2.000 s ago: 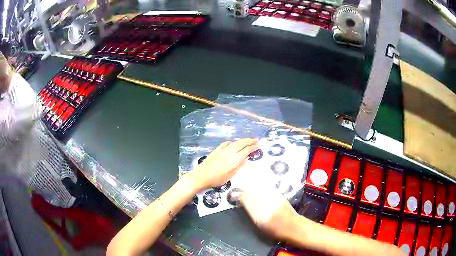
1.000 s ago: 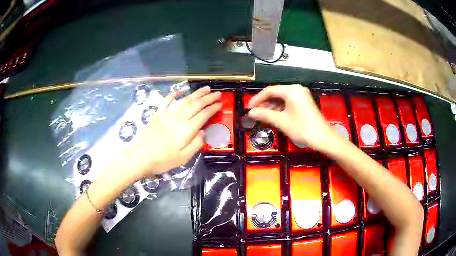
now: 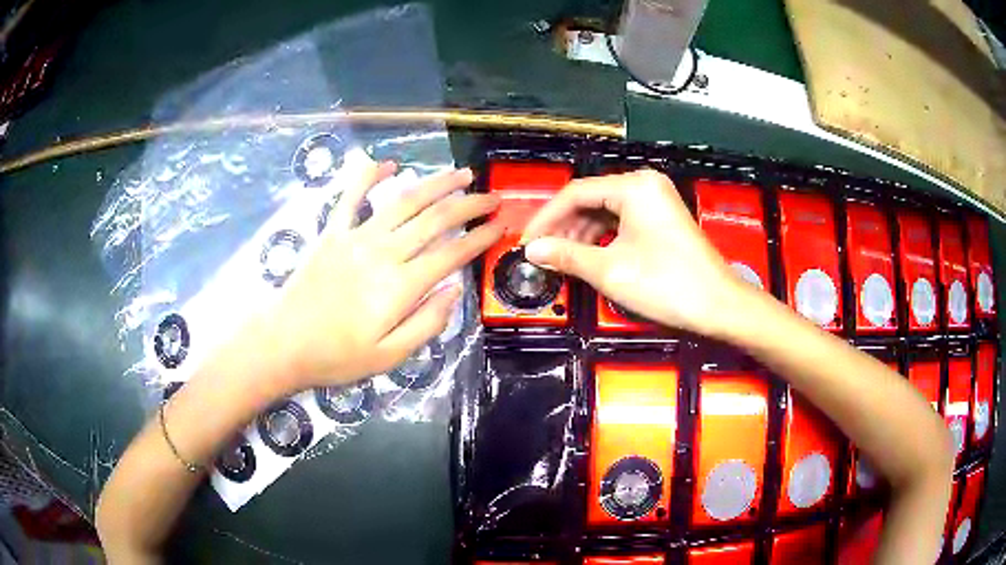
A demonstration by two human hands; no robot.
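The black-and-silver trim disc [image 3: 527, 278] lies over the circle spot of the top-left red housing [image 3: 532, 180]. My right hand [image 3: 634, 248] comes from the right, thumb and index fingertip pinched at the disc's upper edge; it hides most of the neighbouring housing. My left hand [image 3: 370, 292] lies flat, fingers spread, on the clear carrier film [image 3: 386, 72] and white paper [image 3: 237, 491], its fingertips at the tray's left edge. Black discs show around it on the film. Another housing [image 3: 634, 397] in the second row bears a disc.
The black blister tray [image 3: 472, 441] holds rows of red housings, many with bare pale circles; its second-row left pocket [image 3: 527, 441] is empty. Behind are a yellowish strip [image 3: 530, 124], a metal upright [image 3: 662, 39] and a tan board [image 3: 905, 94] on the dark green bench.
The view has turned from the bench onto the tray. My right hand has left the film and carried a disc to the top-left housing, whose circle was bare. My left hand stays on the film.
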